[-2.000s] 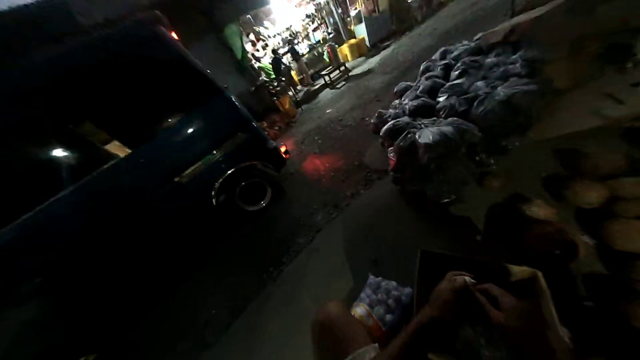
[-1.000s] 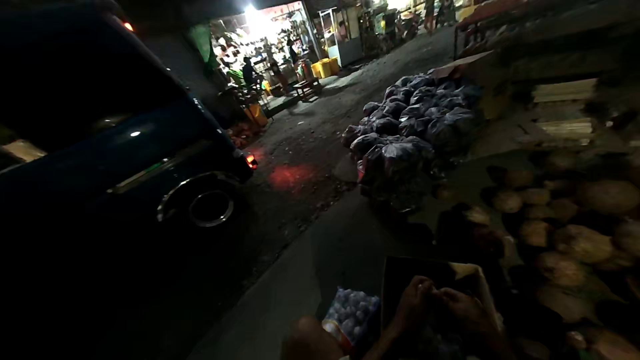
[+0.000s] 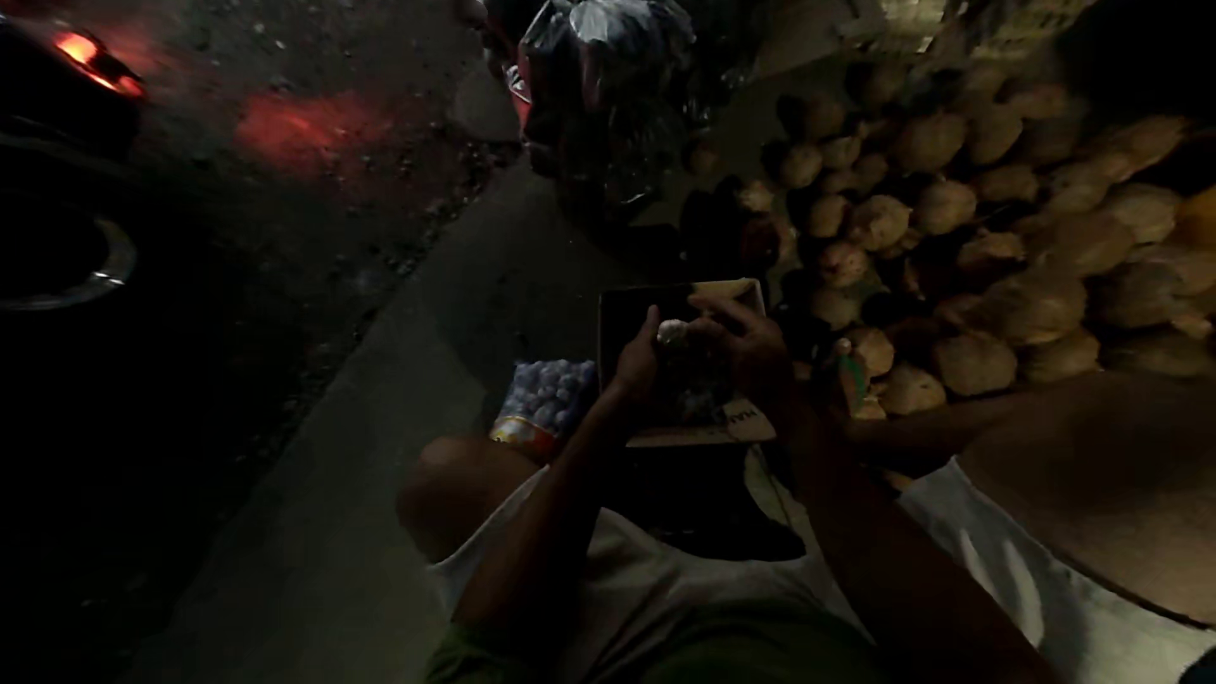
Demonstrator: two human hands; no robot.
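Both my hands are over a cardboard box (image 3: 698, 439) that stands between my knees. A small pale round thing, perhaps a garlic bulb (image 3: 673, 332), sits between them. My left hand (image 3: 638, 363) has its thumb raised and its fingers against the pale thing's left side. From the right, the fingertips of my right hand (image 3: 746, 344) come close to the same thing; whether they press on it is too dark to tell. Dim contents lie in the box below. A net or clear bag of small round pale things (image 3: 548, 394) lies left of the box, beside my knee.
Many round brown things, possibly coconuts or root vegetables (image 3: 969, 361), are heaped at the right. Dark plastic bags (image 3: 617, 85) stand ahead. At the left are a vehicle's wheel (image 3: 114, 266) and lit tail lamp (image 3: 81, 47). A pavement edge (image 3: 380, 313) runs beside gravelly ground.
The view has tipped down strongly toward my lap. My hands, close together above the box before, now show a gap with the pale round thing between them.
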